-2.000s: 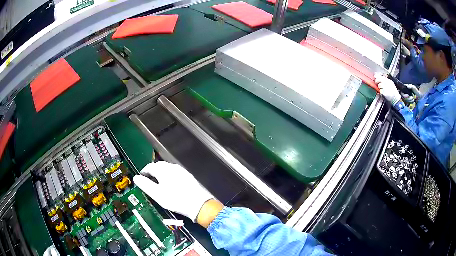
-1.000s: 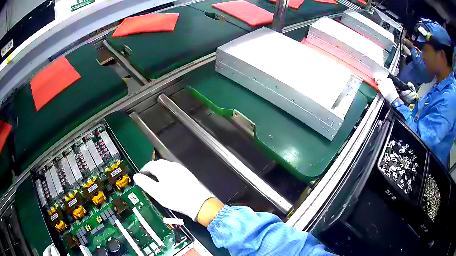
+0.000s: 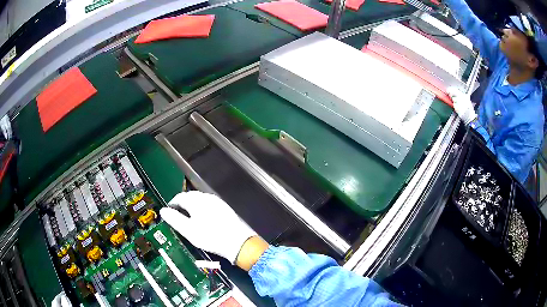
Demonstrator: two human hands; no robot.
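An open power unit [image 3: 45, 207] lies at the lower left, a shallow metal tray with a green circuit board [image 3: 123, 261]. Four yellow-and-black transformers cross the board, with pale upright bars beyond them and long white strips nearer me. My right hand [image 3: 207, 225], in a white glove, is on the unit's right rim, with the thumb over the rim and the other fingers along its outer side. My left hand [image 3: 62, 300], also gloved, shows only as a small white part at the bottom left edge; its fingers are cut off.
A large silver metal housing [image 3: 342, 90] sits on a green pallet [image 3: 354, 186] beyond bare steel rollers [image 3: 270, 183]. More housings and red foam pads [image 3: 66, 96] lie farther off. Black bins [image 3: 480, 201] of small metal parts stand at right. A person in blue [image 3: 510, 114] is beyond them.
The person in blue has raised one arm and tilted the head up. A dark object with a pale part has appeared at the far left edge. My right hand and the unit look unmoved.
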